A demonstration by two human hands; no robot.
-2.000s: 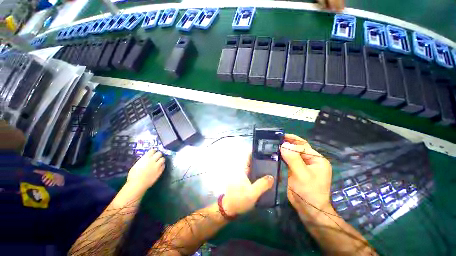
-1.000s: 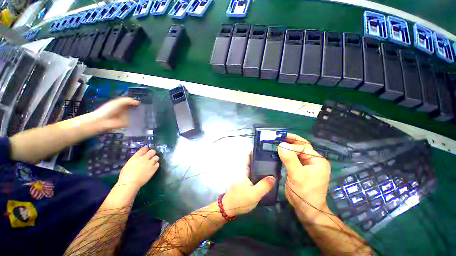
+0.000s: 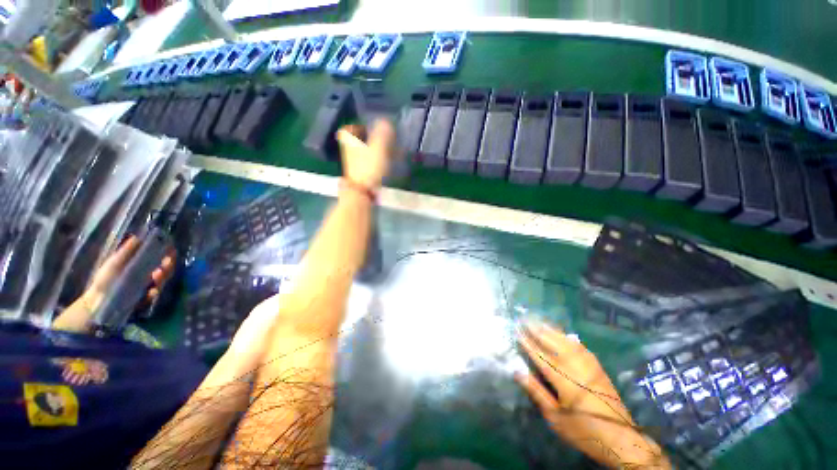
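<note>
My left hand (image 3: 365, 158) is blurred, reaching over the pale edge strip to the green line. A blurred dark housing (image 3: 378, 103) is at its fingers; whether it is gripped cannot be told. Another housing (image 3: 327, 121) stands just left of the hand. My right hand (image 3: 571, 384) is low over the mat, fingers apart, fingertips at a glossy clear sheet (image 3: 496, 344) in strong glare. It holds no housing.
Dark housings (image 3: 606, 138) stand in a row on the line, with blue frames (image 3: 445, 52) behind. Gridded die-cut sheets (image 3: 720, 376) lie at right, others (image 3: 248, 229) at left. A neighbour's hand (image 3: 112, 266) holds a housing (image 3: 138, 275) beside slanted sheets (image 3: 64, 202).
My left hand has moved from the near table up to the line. My right hand has let go of the housing and lowered. The neighbour's hand has moved left and down with a housing.
</note>
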